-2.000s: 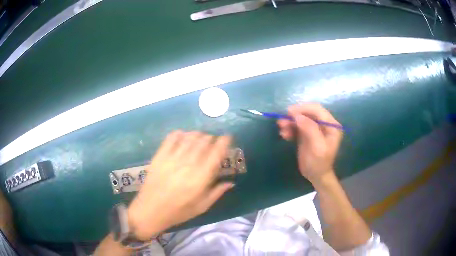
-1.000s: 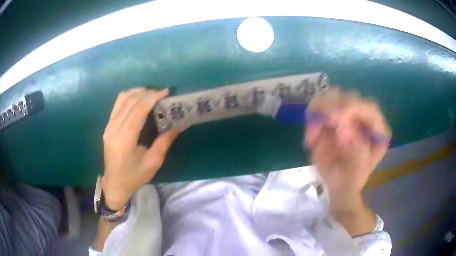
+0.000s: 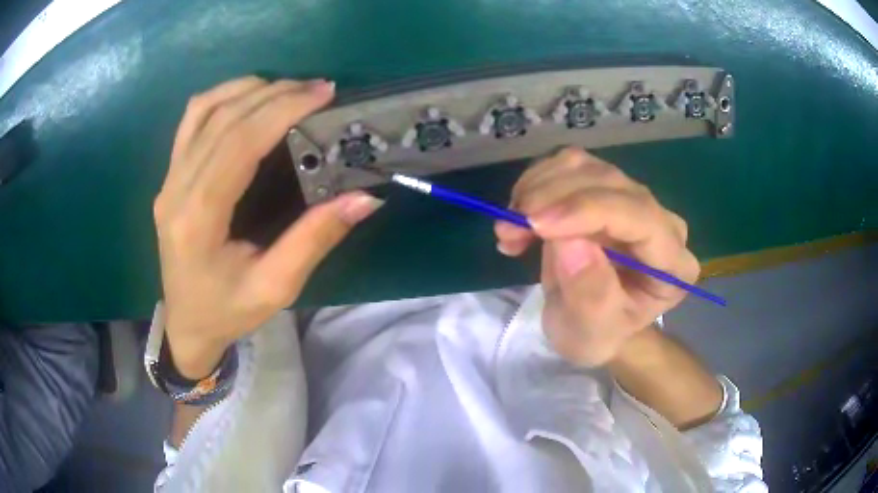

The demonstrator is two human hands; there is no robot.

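A long grey metal block (image 3: 472,142) with a row of several dark round inserts lies on the green bench top, its left end nearer to me. My left hand (image 3: 241,193) grips the block's left end, fingers on the far edge and thumb on the near edge. My right hand (image 3: 597,241) holds a thin blue brush (image 3: 481,207) with a silver ferrule. The brush's dark tip is at the leftmost insert (image 3: 356,147); whether it touches is hard to tell.
The glossy green bench top (image 3: 789,183) spreads around the block. A white strip (image 3: 38,38) shows at the upper left. A dark object (image 3: 13,152) is cut off at the left edge. A grey sleeve (image 3: 48,395) of another person is at lower left.
My left hand has moved from over the block to its left end. The block appears larger and closer. The brush has gone from beside the white disc to the leftmost insert. The disc has left view.
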